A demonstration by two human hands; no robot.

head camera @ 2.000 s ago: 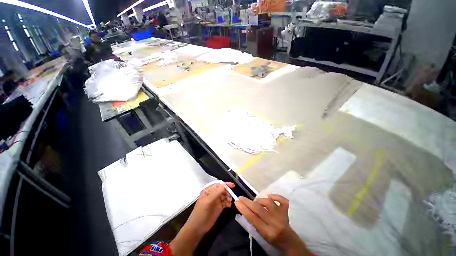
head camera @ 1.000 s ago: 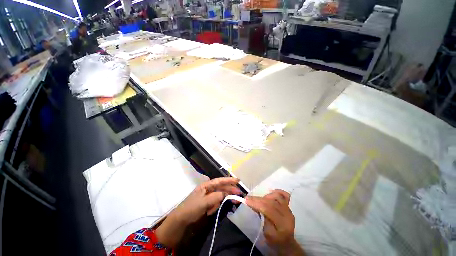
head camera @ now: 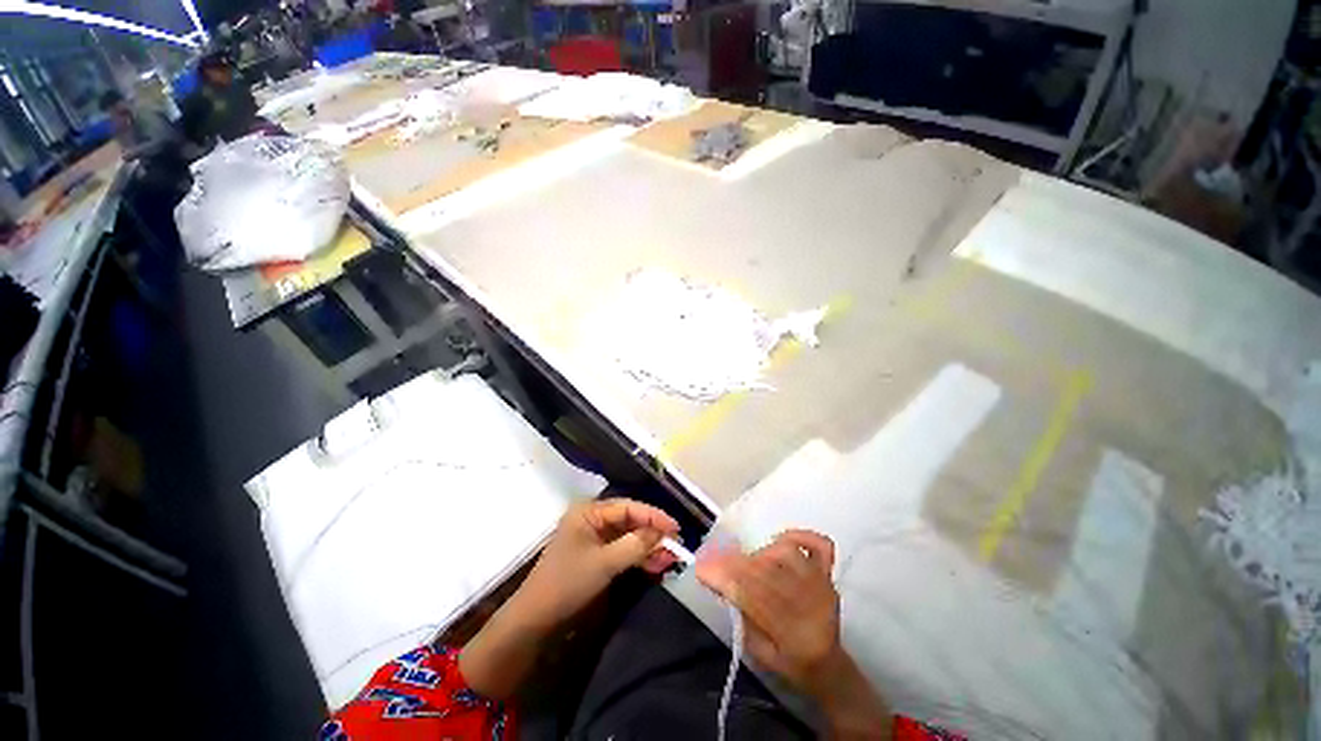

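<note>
My left hand point(head camera: 606, 557) and my right hand point(head camera: 778, 596) are close together over my lap at the table's near edge. Both pinch a narrow white tape point(head camera: 733, 669). A short piece of it spans the gap between my fingertips, and a length hangs down below my right hand. A white cut panel point(head camera: 927, 543) with two long straps and a U-shaped opening lies flat on the table to the right of my hands.
A bundle of cut tapes point(head camera: 693, 336) lies on the table ahead. A smaller tape pile point(head camera: 1263, 543) is at the far right. White fabric point(head camera: 413, 507) covers a stool at left. A white bundle point(head camera: 264, 200) sits on a low stand beyond. A person point(head camera: 217, 102) is far back left.
The tape was looped up between my hands; now a short piece is between them and one end hangs. My left fingers have closed on it. The view has tilted down.
</note>
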